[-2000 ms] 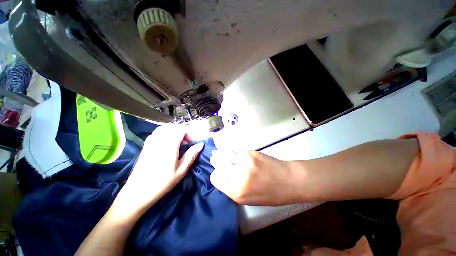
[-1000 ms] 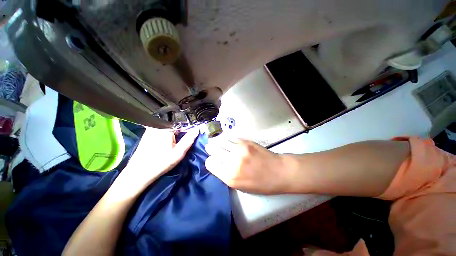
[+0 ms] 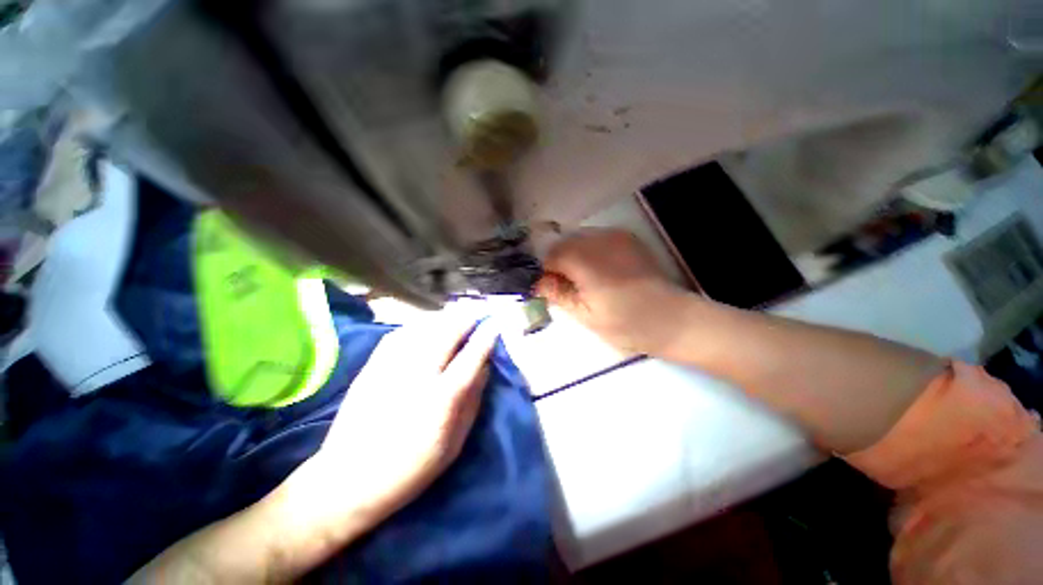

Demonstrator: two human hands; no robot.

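Navy cloth [image 3: 252, 457] lies under the head of the sewing machine [image 3: 732, 69] and hangs over the table's front edge. My left hand [image 3: 423, 400] presses on the cloth, its fingertips in the bright glare beside the needle area [image 3: 498, 274]. The thumb and fingers seem to pinch the cloth, but glare hides this. My right hand [image 3: 606, 286] is raised at the right of the needle area with curled fingers, off the cloth. What its fingertips touch or hold cannot be made out. The frame is blurred.
A lime-green tag [image 3: 257, 314] hangs left of the machine head. A white cloth piece [image 3: 80, 303] lies on the navy at the left. A black smartphone [image 3: 721, 234] lies on the machine bed, with blurred dark tools [image 3: 886, 240] to its right.
My right hand has left the cloth and moved up and right to the needle area. My left hand remains on the cloth. The view has shifted and blurred.
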